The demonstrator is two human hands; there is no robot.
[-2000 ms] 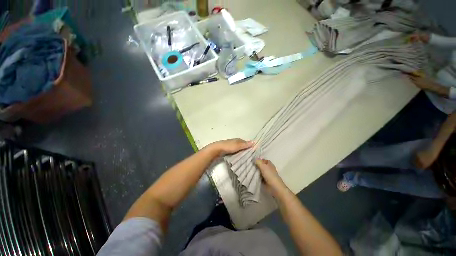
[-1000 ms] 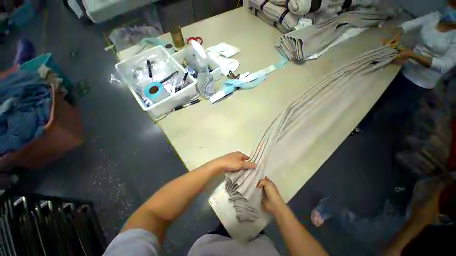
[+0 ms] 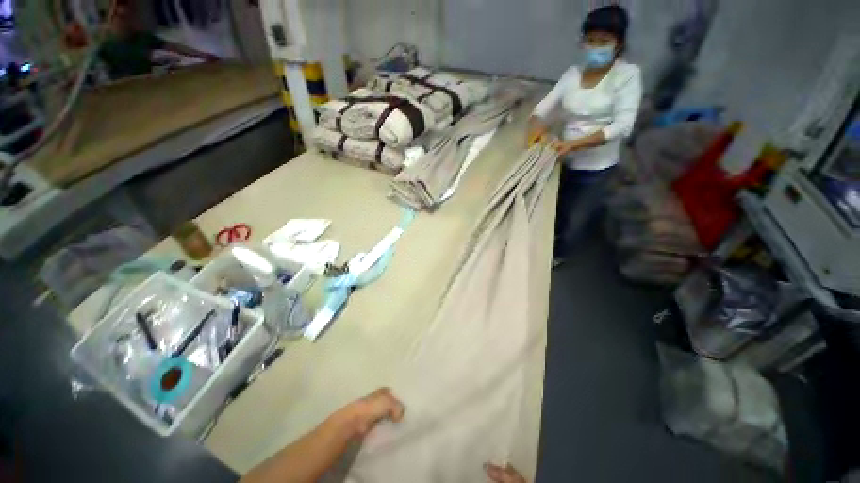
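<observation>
A long stack of beige cut panels (image 3: 471,349) runs along the right side of the cream table. My left hand (image 3: 375,413) is closed on the left edge of the panels at the near end. My right hand (image 3: 504,473) is at the bottom edge of the picture, mostly cut off, with only its fingers showing on the fabric; its grip cannot be told. A person in a white top (image 3: 603,104) holds the far end of the panels with both hands. The near end of the panels is out of the picture.
Another fanned beige stack (image 3: 429,179) lies beyond. Finished bundles with dark bands (image 3: 387,118) are piled at the far left. A white tray (image 3: 193,415) with pens and a label roll, red scissors (image 3: 234,234) and sticker labels (image 3: 382,247) lie left. Bags (image 3: 721,396) are on the floor right.
The view has swung up toward the table's far end. The near fanned end of the panels has left the picture, and my right hand has moved to the bottom edge.
</observation>
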